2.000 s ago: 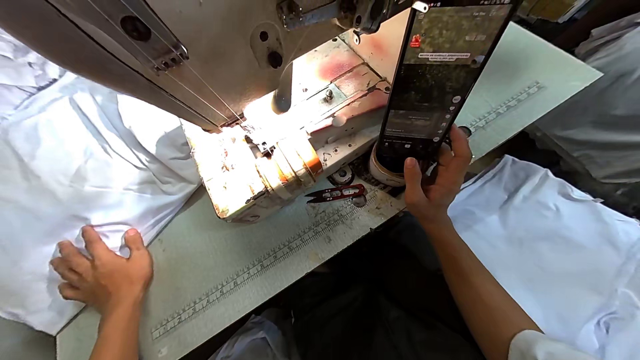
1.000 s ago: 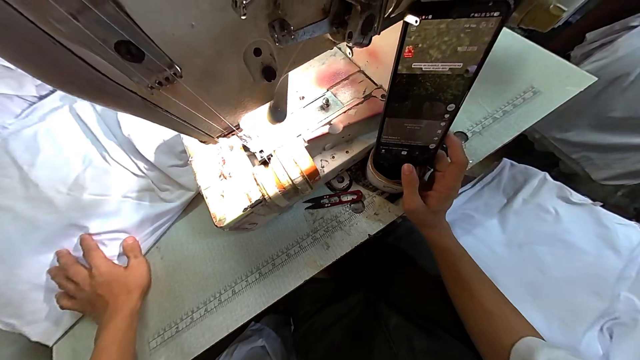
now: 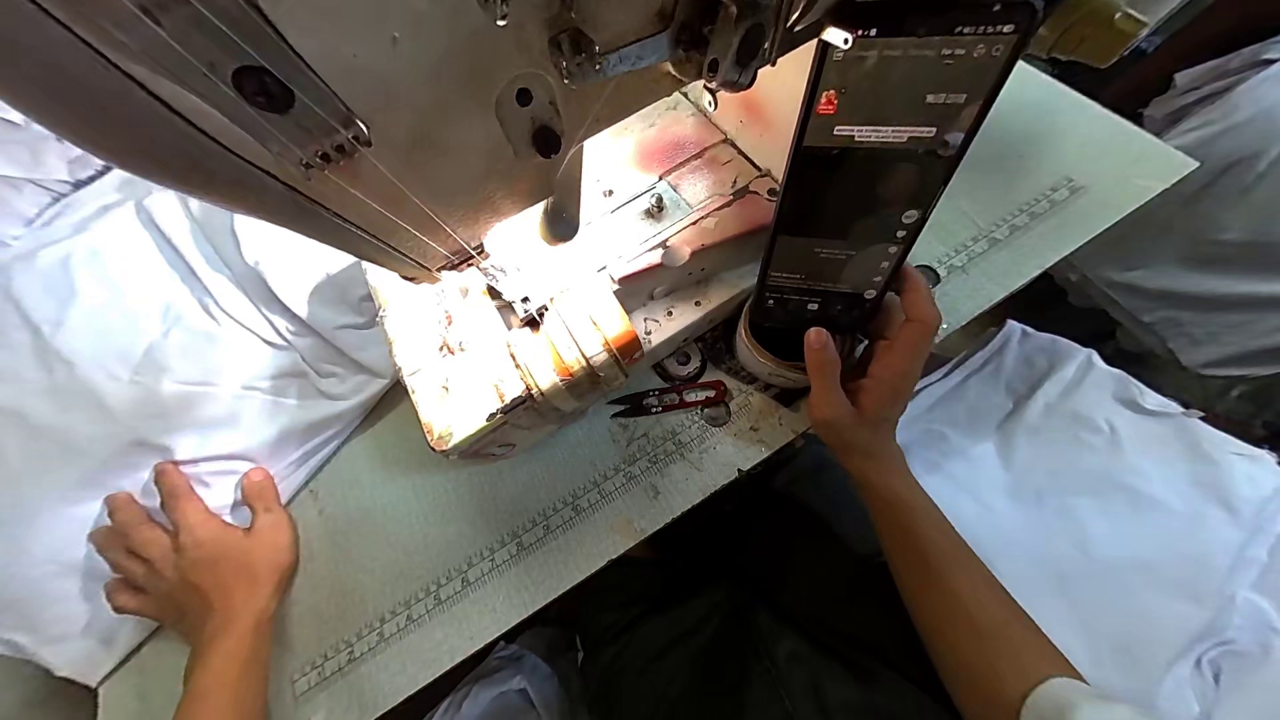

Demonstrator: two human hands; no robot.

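My left hand (image 3: 205,555) rests with fingers spread on white fabric (image 3: 150,370) at the left of the sewing table. At the right, my right hand (image 3: 875,375) touches the lower edge of an upright smartphone (image 3: 880,170) with its thumb and fingers. The phone's screen is lit, and its lower end stands in a round holder (image 3: 770,355). Whether the hand bears any of the phone's weight I cannot tell. Between the hands is an industrial sewing machine (image 3: 400,110), its bed (image 3: 470,370) brightly lit. Red-handled thread snips (image 3: 670,398) lie on the table in front of it.
A printed ruler scale (image 3: 500,550) runs along the table (image 3: 400,510) near its front edge. A metal bobbin part (image 3: 681,362) lies beside the snips. More white fabric (image 3: 1090,520) is heaped at the right, past the table edge, and grey-white cloth (image 3: 1190,220) lies behind it.
The picture on the phone screen has become darker. Both hands have kept about the same places.
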